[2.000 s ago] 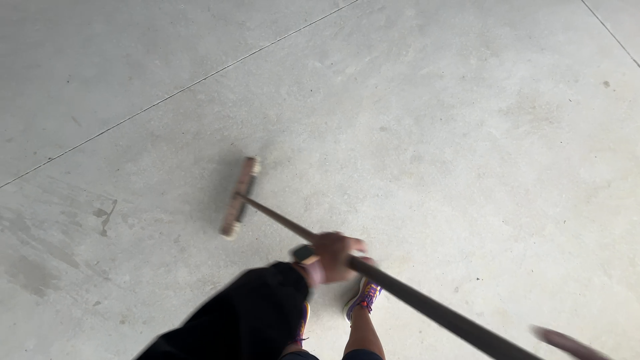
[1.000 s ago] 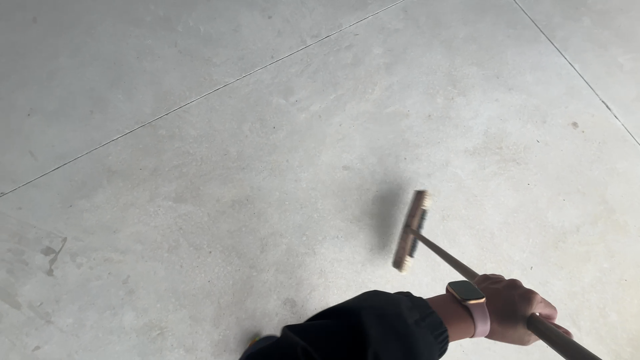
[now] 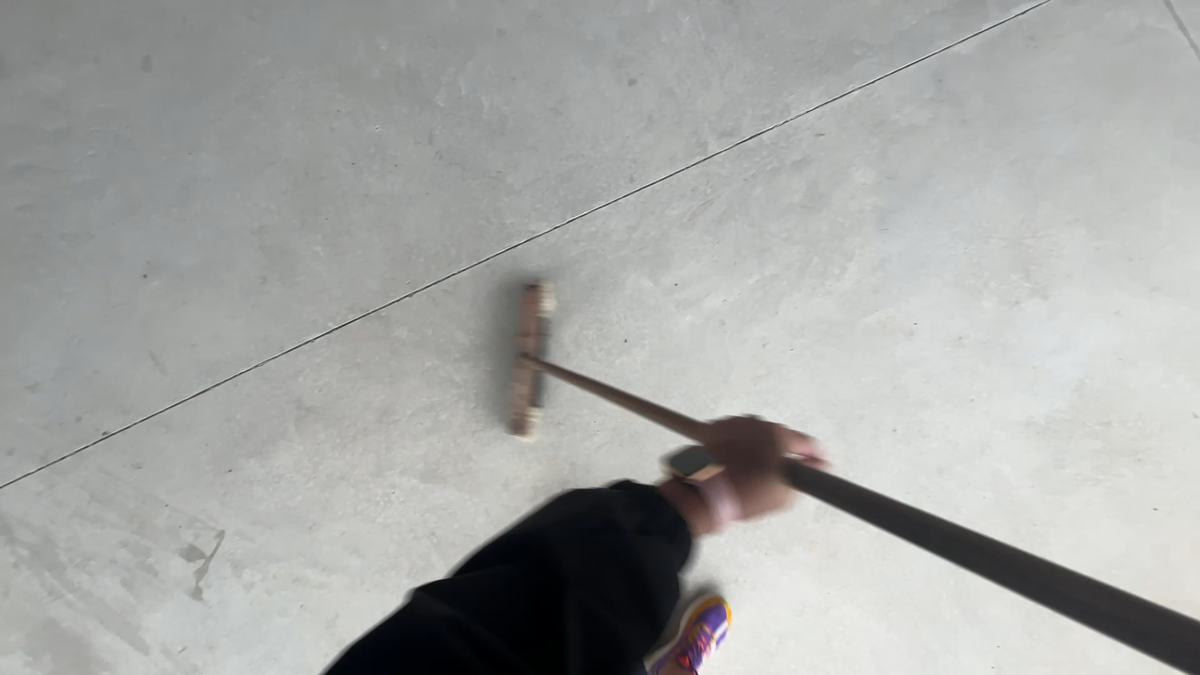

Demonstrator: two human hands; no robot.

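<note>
My left hand, blurred by motion, is closed around the long handle of a push broom. A smartwatch with a pale pink band sits on its wrist, below a black sleeve. From the hand the handle runs up and left to the broom's narrow wooden head, which has pale bristles at both ends and a dark stretch between them. The head is over the concrete floor, just below a thin joint line; whether it touches the floor cannot be told. The handle's other end leaves the view at the lower right. My right hand is not in view.
A thin joint line crosses the grey concrete floor diagonally, and another cuts the upper right corner. Dark stains mark the floor at lower left. My purple and orange shoe shows at the bottom, beside the sleeve.
The broom head and my left hand have moved left across the floor since one second ago, the hand still around the handle. A shoe has come into view.
</note>
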